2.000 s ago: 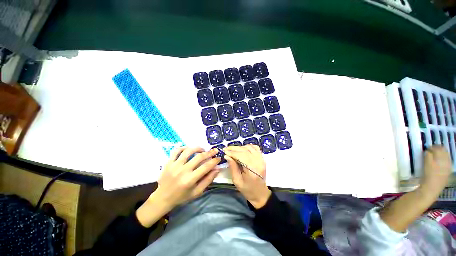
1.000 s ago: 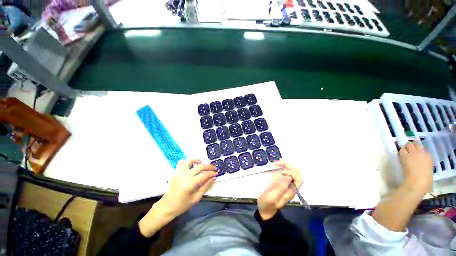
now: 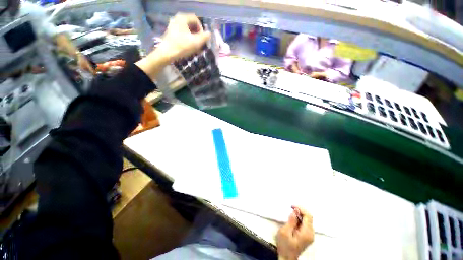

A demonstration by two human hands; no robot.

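My left hand [image 3: 185, 38] is raised at the upper left. Its fingers pinch the top of a hanging, blurred sheet of black parts [image 3: 200, 73], shiny and see-through in places. The blue strip [image 3: 224, 165] lies on the white sheet [image 3: 276, 172] in front of me. My right hand [image 3: 296, 234] is at the lower middle, low over the white sheet's front edge. Its fingers are closed on the tweezers [image 3: 298, 215], of which only a short dark part shows.
An orange-brown stand [image 3: 149, 118] is behind the sheet at left. A green belt [image 3: 284, 144] runs beyond the bench. A white compartment tray [image 3: 441, 231] is at lower right, another white tray [image 3: 403, 114] across the belt. A person in pink [image 3: 320, 58] sits opposite.
The black parts have left the white sheet and now hang from my left hand, raised to the upper left. The view has turned left. My right hand stays low.
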